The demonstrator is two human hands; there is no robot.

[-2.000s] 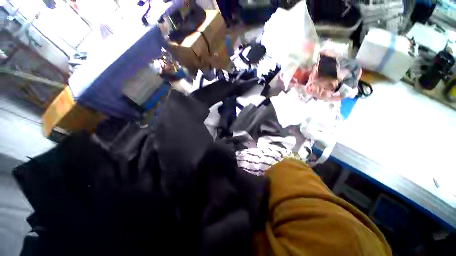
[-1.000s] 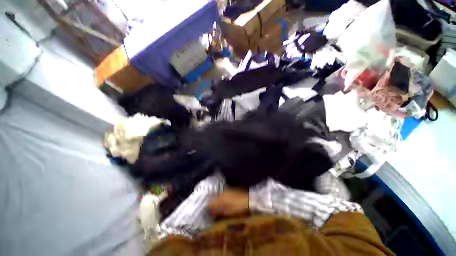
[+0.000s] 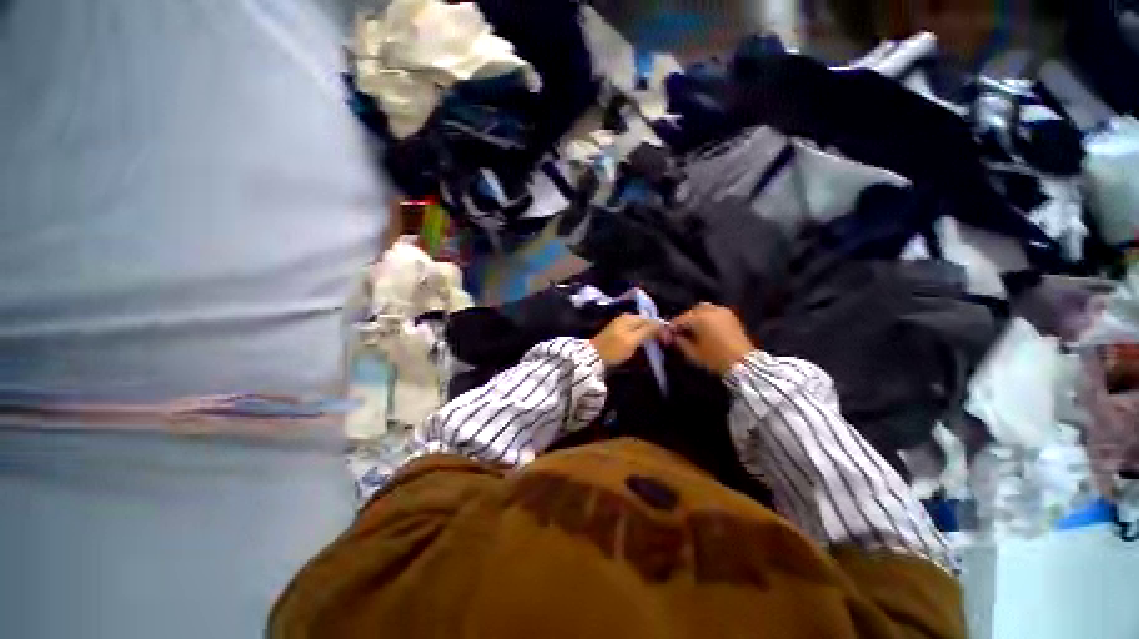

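Note:
My left hand [image 3: 627, 337] and my right hand [image 3: 710, 337] meet above a dark cloth heap in front of me. Their fingers pinch a narrow pale tie strip [image 3: 653, 356]. One end hangs below the fingers and another part reaches up and left over the dark cloth. Black garments [image 3: 862, 331] lie piled around and beyond my hands, mostly to the right. The fingertips are small in view, so the exact grip of each is hard to see.
Cream cloth [image 3: 431, 56] lies at the upper left, with more pale scraps [image 3: 410, 300] below it. Grey floor [image 3: 162, 250] fills the left. White crumpled scraps [image 3: 1024, 387] and a white table corner [image 3: 1074, 587] are at the right.
The view has swung left and down. The large black garment no longer covers the front. Both hands have come together over the heap, now pinching the pale strip.

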